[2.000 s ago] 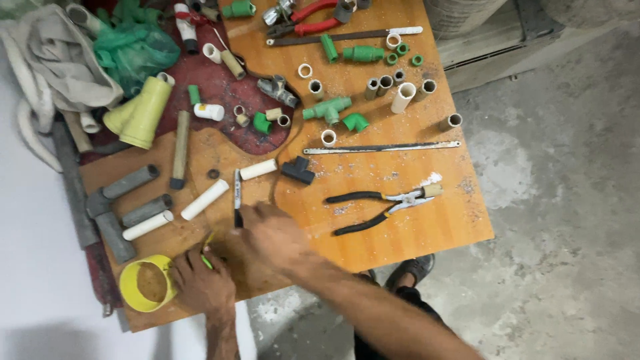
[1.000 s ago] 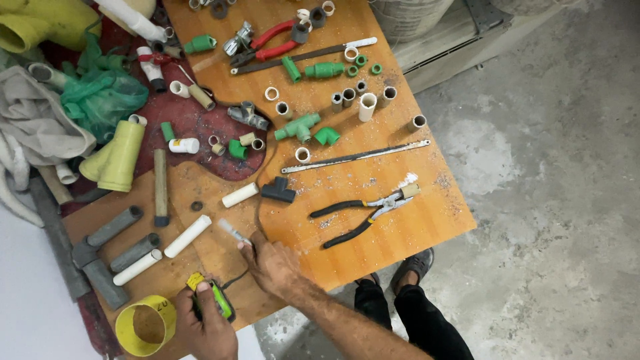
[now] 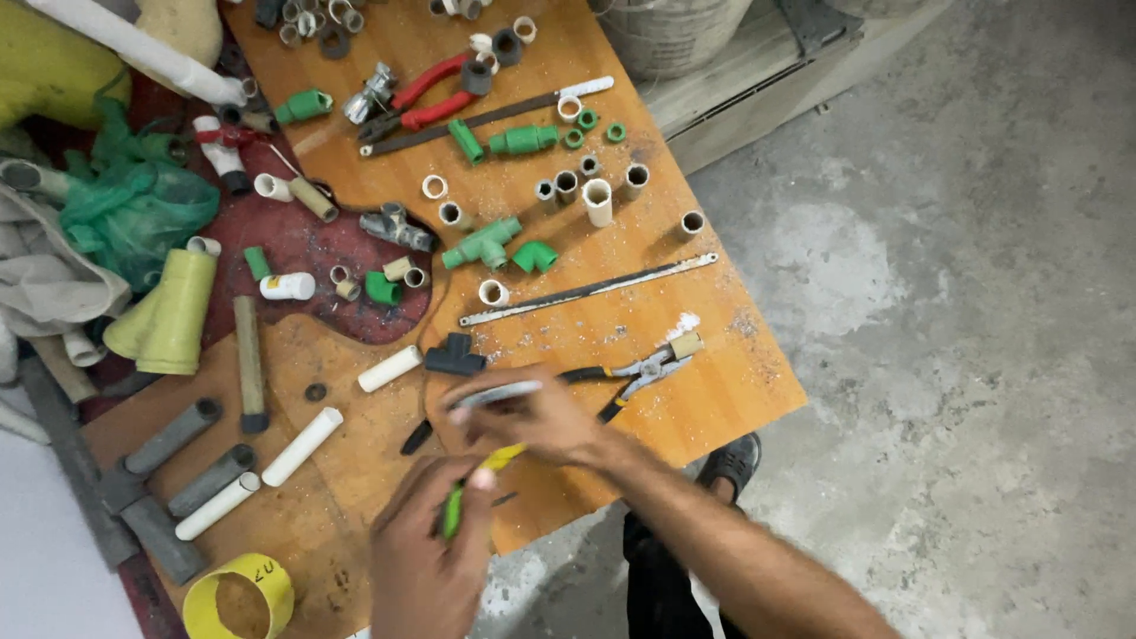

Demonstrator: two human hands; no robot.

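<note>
My left hand [image 3: 435, 532] is closed around a green and yellow tape measure [image 3: 454, 508], near the front edge of the wooden table. Just beyond and to its right, my right hand [image 3: 524, 413] holds a slim, light-coloured tool [image 3: 497, 393], blurred, perhaps a marker or a blade. A dark cap or small black piece [image 3: 416, 437] lies left of the right hand. A black plastic tee fitting [image 3: 454, 355] and a short white pipe [image 3: 390, 368] lie above the hands. Pliers with black handles [image 3: 643, 371] lie to the right, their jaws around a short beige pipe piece [image 3: 685, 344].
A hacksaw blade [image 3: 590, 289] lies beyond the pliers, with green fittings [image 3: 484, 244] and upright pipe pieces behind. Red-handled pliers [image 3: 435, 93] lie farther back. At left are grey pipes [image 3: 173, 435], white pipes [image 3: 302, 446], a yellow ring [image 3: 282, 590] and a yellow fitting [image 3: 177, 311].
The left hand, with the tape measure, has moved right, away from the yellow ring and close to the right hand. The right hand still holds the slim tool.
</note>
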